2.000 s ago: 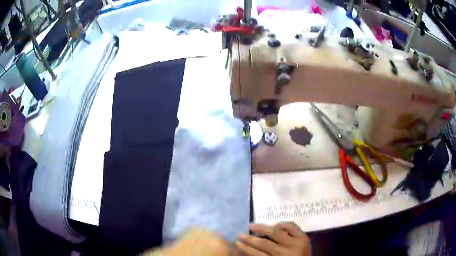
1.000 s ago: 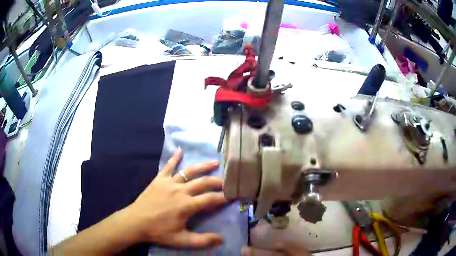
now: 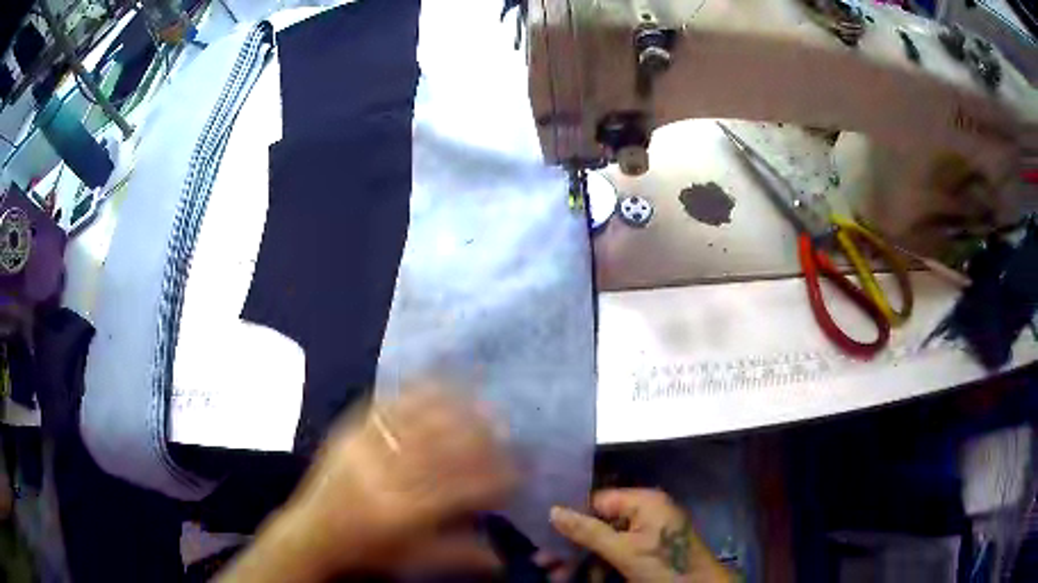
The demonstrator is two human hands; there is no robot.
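A light grey-blue panel (image 3: pixel 489 296) lies lengthwise on the white table, its right edge running up to the presser foot and needle (image 3: pixel 577 188) of the cream sewing machine (image 3: pixel 774 68). A dark fabric panel (image 3: pixel 342 194) lies along its left side. My left hand (image 3: pixel 427 467) is blurred over the lower part of the light panel; whether it grips cloth cannot be told. My right hand (image 3: pixel 637 530) pinches the light panel's lower right edge at the table's front, with dark cloth beside the fingers.
Scissors with red and yellow handles (image 3: pixel 842 285) lie under the machine arm. A small round metal part (image 3: pixel 635 210) is right of the needle. Dark scraps (image 3: pixel 996 296) lie at the far right. Stacked light pieces (image 3: pixel 148 273) lie left. A purple machine (image 3: pixel 29 256) stands at the left edge.
The view has tilted back down. My left hand has moved from flat beside the machine head toward the front edge. The dark panel's lower, notched part now shows. My right hand shows more clearly.
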